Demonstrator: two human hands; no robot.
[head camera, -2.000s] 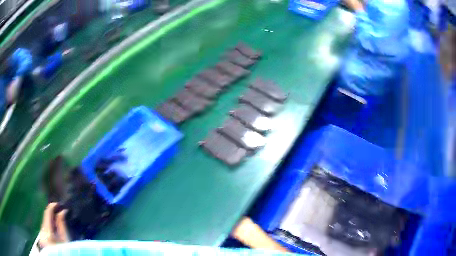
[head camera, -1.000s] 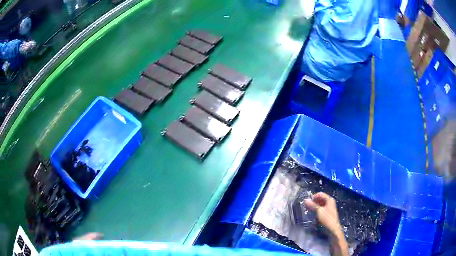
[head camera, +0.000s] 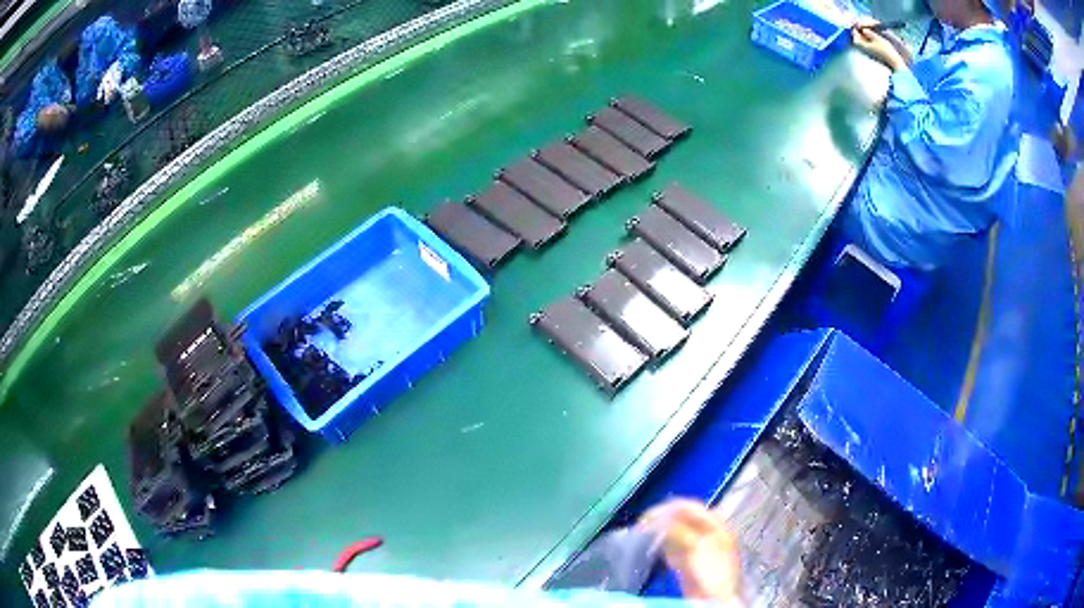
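Observation:
My right hand (head camera: 699, 549) is at the bottom edge, over the near side of the blue supply carton (head camera: 915, 457). It is blurred, with a translucent, bag-like thing (head camera: 621, 556) at its fingertips. The carton is open and holds dark bagged parts (head camera: 874, 523) beside a pale grey layer (head camera: 767, 505). My left hand is not in view. Black plastic housings (head camera: 212, 398) stand in stacks at the left of the bench. Flat dark cover plates (head camera: 588, 341) lie in two rows on the green bench.
A blue bin (head camera: 404, 356) with small black parts (head camera: 315, 356) stands beside the stacks. A white sheet (head camera: 89, 534) with dark pieces lies lower left. A red handle (head camera: 357, 552) shows at the bottom. A person in a blue smock (head camera: 939, 154) sits upper right near another blue bin (head camera: 799, 33).
The view has swung, shifting the bench things rightward. My right hand has moved from inside the carton to its near side, with the translucent thing at its fingers. My left hand has left the view.

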